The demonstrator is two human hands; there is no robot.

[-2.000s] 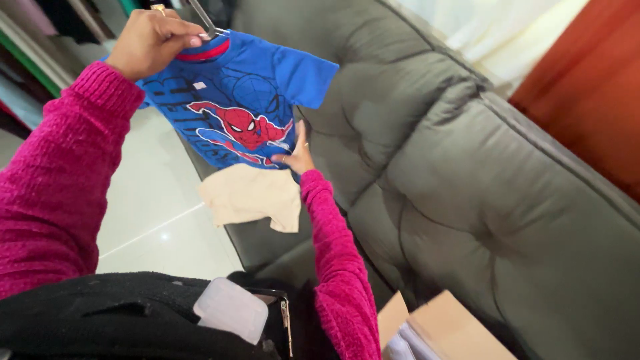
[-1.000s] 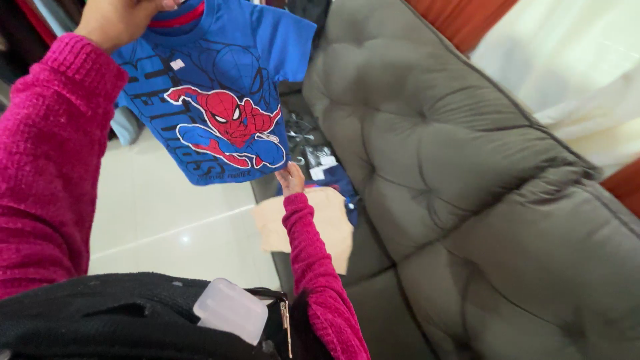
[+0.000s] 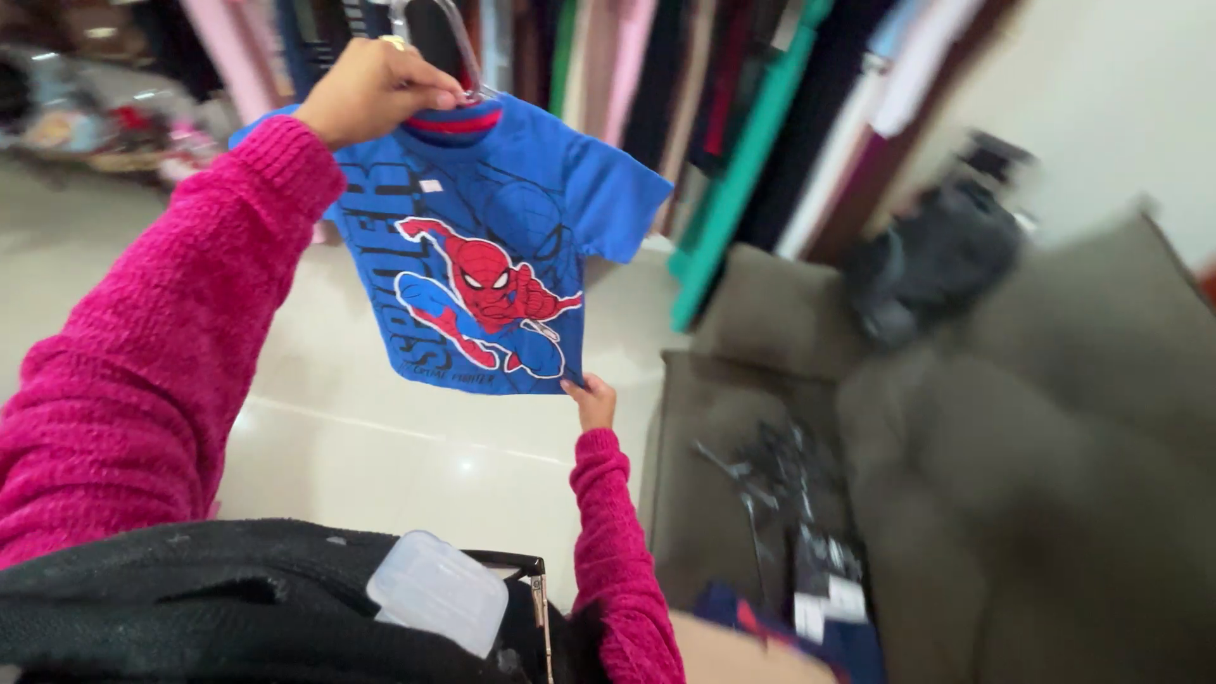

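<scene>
My left hand (image 3: 385,90) grips a clear plastic hanger (image 3: 467,47) at the neck of a child's blue T-shirt (image 3: 532,180). The shirt hangs spread out, front toward me, with a red and blue Spider-Man print, a small white sticker near the neck and red inside the collar. At its lower right corner, my right hand (image 3: 594,401) pinches the hem between thumb and fingers. Both arms wear magenta knit sleeves.
A grey tufted sofa (image 3: 1064,456) stands at the right; dark hangers (image 3: 779,465), tagged dark clothing (image 3: 826,570) and a beige item (image 3: 731,655) lie on its seat. Garments (image 3: 731,171) hang along the back. A black bag (image 3: 237,608) with a translucent plastic piece (image 3: 442,589) is close below me.
The view has swung toward the hanging garments. The blue T-shirt stays in both hands, now further above the floor area and away from the beige item it hung beside earlier.
</scene>
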